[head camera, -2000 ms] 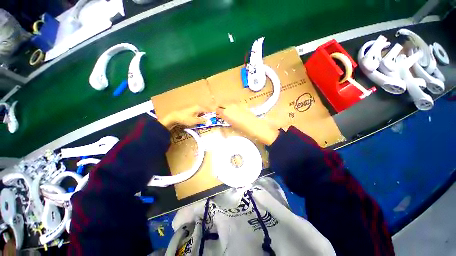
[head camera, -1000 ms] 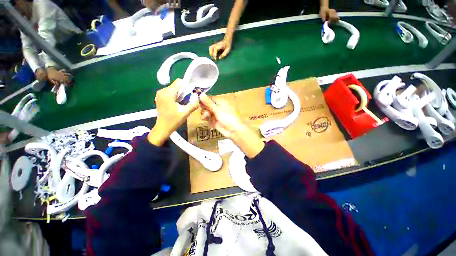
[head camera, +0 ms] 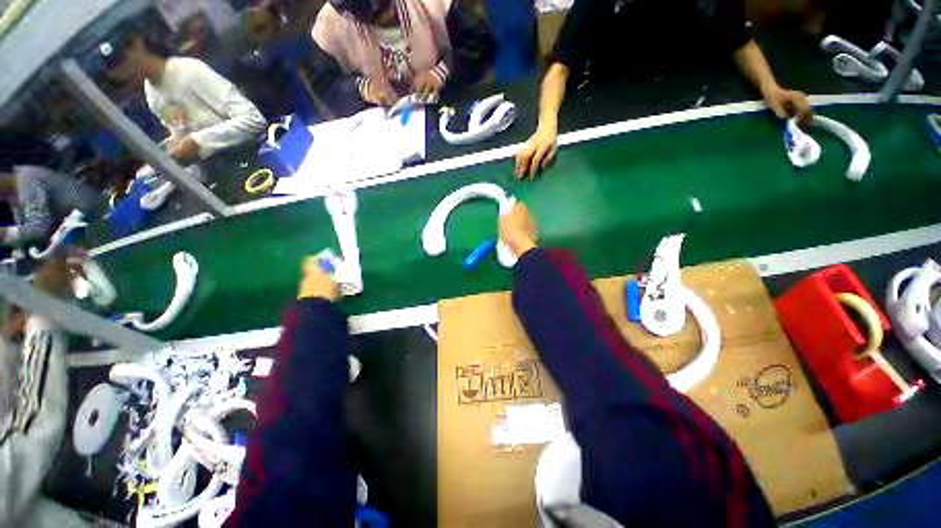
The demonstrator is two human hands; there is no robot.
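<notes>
My left hand reaches over the green belt and holds a white curved unit at its near end, with a bit of blue at the fingertips. My right hand is closed on one end of a U-shaped white unit on the belt; a blue battery lies inside its curve. Another white unit with a blue battery rests on the cardboard mat. A white round piece, likely the tape roll, is partly hidden by my right sleeve.
A red tape dispenser stands right of the mat, with white shells beyond. A tangled shell pile and a white disc are at left. More units lie on the belt. People work opposite; one hand rests at the far belt edge.
My hands have moved apart and forward from over the mat to the belt. The unit held between them is now at the belt in my left hand. The view has shifted up, showing more people.
</notes>
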